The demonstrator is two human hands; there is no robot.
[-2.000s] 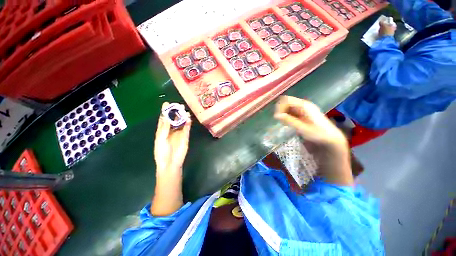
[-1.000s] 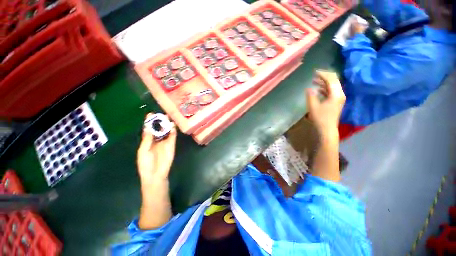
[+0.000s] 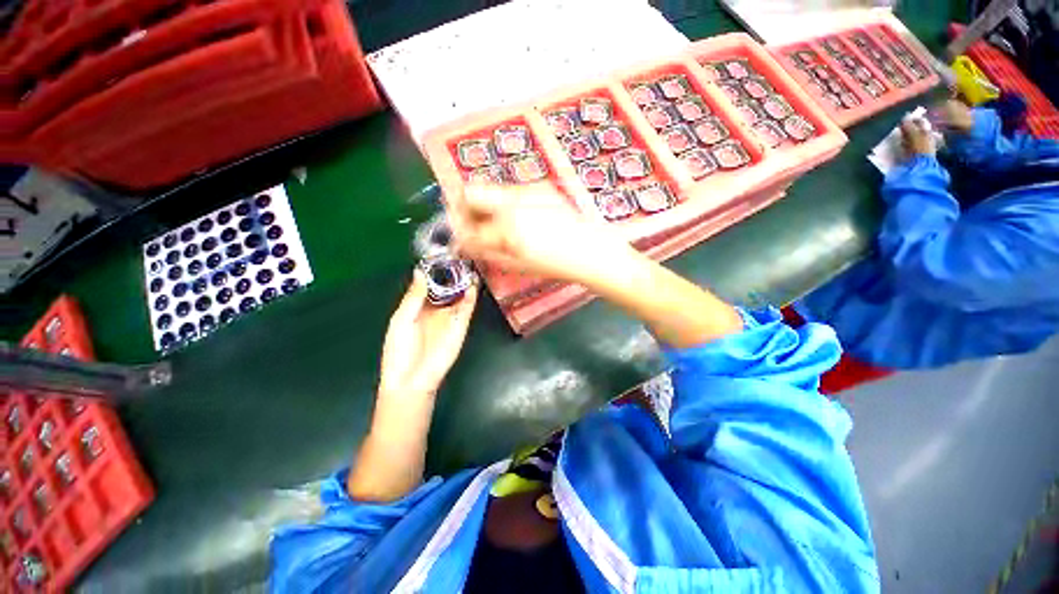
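My left hand (image 3: 424,342) holds a small silver-and-dark housing (image 3: 446,279) upright in its fingertips, in front of the parts tray's near left corner. My right hand (image 3: 511,226) is blurred just above and to the right of it, over the left bay. A small blurred dark, greyish piece (image 3: 436,236) shows at its fingertips; whether the fingers grip it is hard to tell. The pale red-orange four-section tray (image 3: 540,304) is stacked and holds loose housings. The white adhesive dot sheet (image 3: 228,269) with dark circles lies on the green bench at left.
Deep red stacked trays (image 3: 197,99) stand back left. A small-pocket tray (image 3: 110,487) lies at lower left under a metal bar (image 3: 81,374). A white board (image 3: 528,58) lies behind the parts tray. A blue-sleeved person (image 3: 964,250) works at right, by another parts tray (image 3: 859,72).
My right hand has moved left from the bench's front edge to beside the housing, now covering part of the left bay. My left hand still holds the housing. The view has shifted.
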